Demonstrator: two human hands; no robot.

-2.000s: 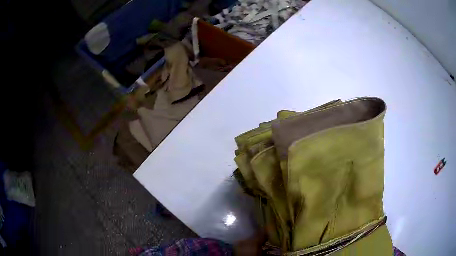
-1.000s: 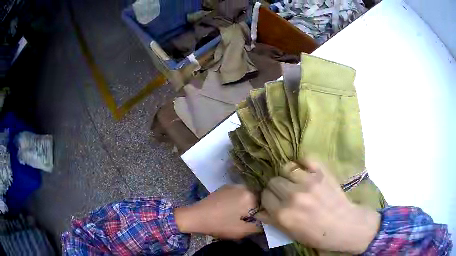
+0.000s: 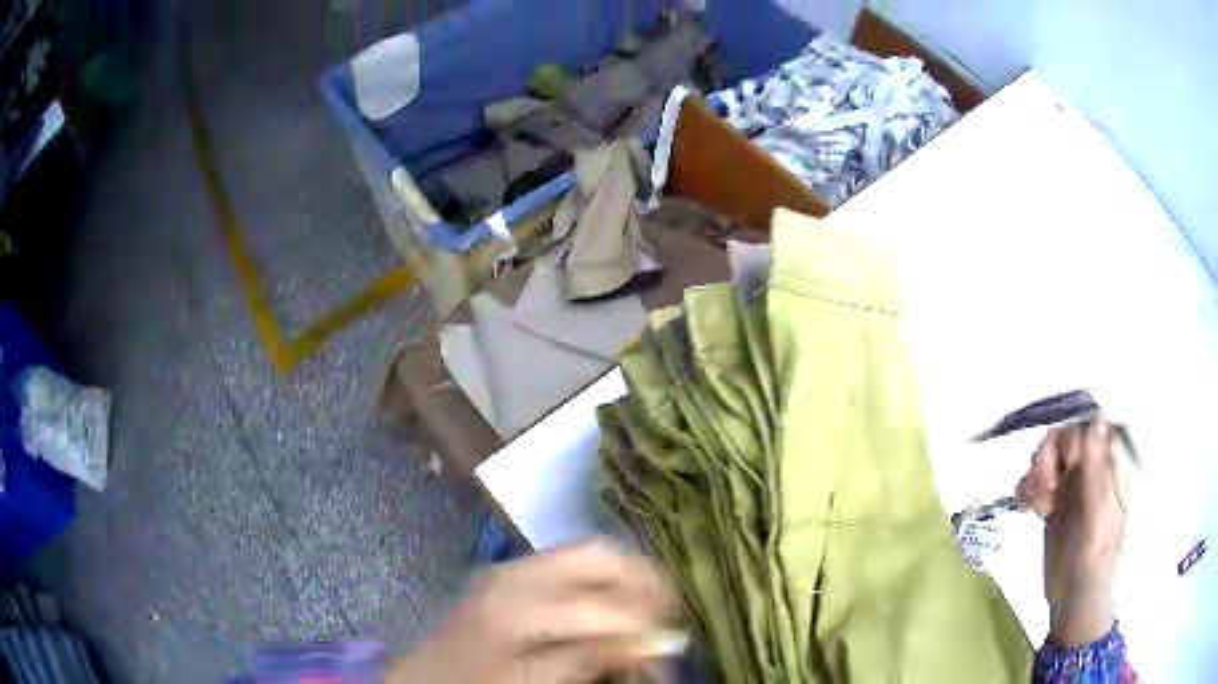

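Note:
The olive-green sleeve bundle [image 3: 848,494] lies on the white table [image 3: 1069,254], its layers fanned out like pleats on the left side. No tie shows around its visible part. My right hand [image 3: 1085,501] is to the right of the bundle, its fingers closed on a dark fabric tie strip [image 3: 1035,416] that sticks out to both sides. A white bundle ticket [image 3: 982,537] with dark cord lies between the bundle and this hand. My left hand [image 3: 548,615] is blurred at the bundle's lower left; whether it touches the cloth or holds anything is unclear.
Thread snips [image 3: 1191,556] lie on the table at far right. Beyond the table's left edge stand a blue-lined bin [image 3: 468,83] with brown and olive pieces and a brown box [image 3: 728,163] of white-grey strips. Taupe pieces [image 3: 534,327] lie beside them. A blue crate [image 3: 30,501] is far left.
The view has shifted. My hands were together at the bundle's lower part; now they are apart, the right one out to the right with the dark strip. The cord no longer shows across the bundle.

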